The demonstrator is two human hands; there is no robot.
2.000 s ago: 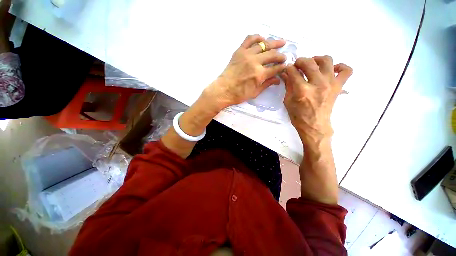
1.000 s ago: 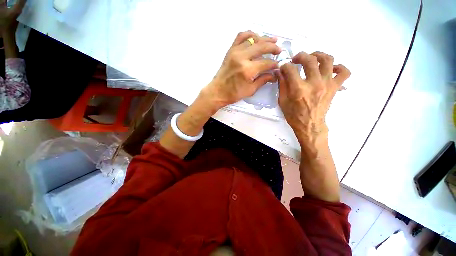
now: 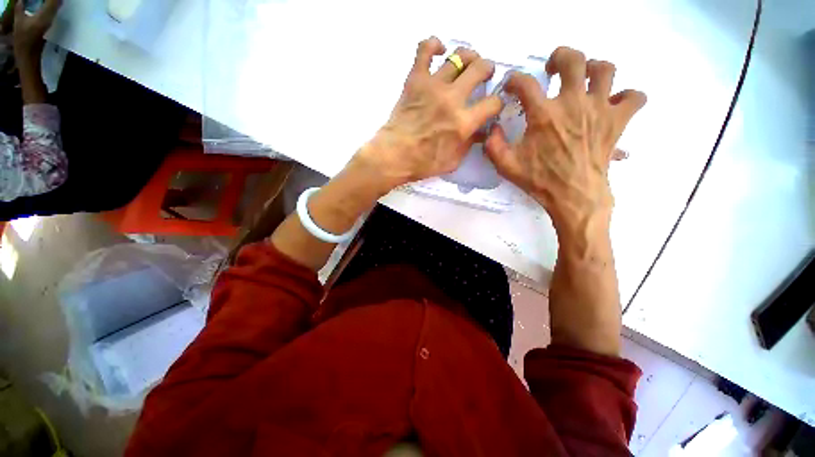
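Note:
A pale moulded tray (image 3: 473,182) lies on the white table (image 3: 357,45) close to its front edge, partly lost in glare. My left hand (image 3: 438,116) is over the tray's left side, fingers bent, a yellow ring on one finger. My right hand (image 3: 563,125) is over its right side with fingers spread and bent. Fingertips of both hands meet near a small, pale, shiny part in the tray's upper half. The hands hide most of the tray, and whether either grips the part cannot be told.
A black phone (image 3: 786,300) lies at the table's right. A dark seam (image 3: 706,167) crosses the table. Clear plastic (image 3: 234,143) hangs at the left edge. Below are an orange stool (image 3: 232,192) and bagged grey-white blocks (image 3: 147,335). Another person's arm (image 3: 30,71) is at upper left.
Both hands have shifted slightly upward on the tray. My right hand has spread, its fingers farther apart. The other person's arm shows more at upper left; the view has shifted a little.

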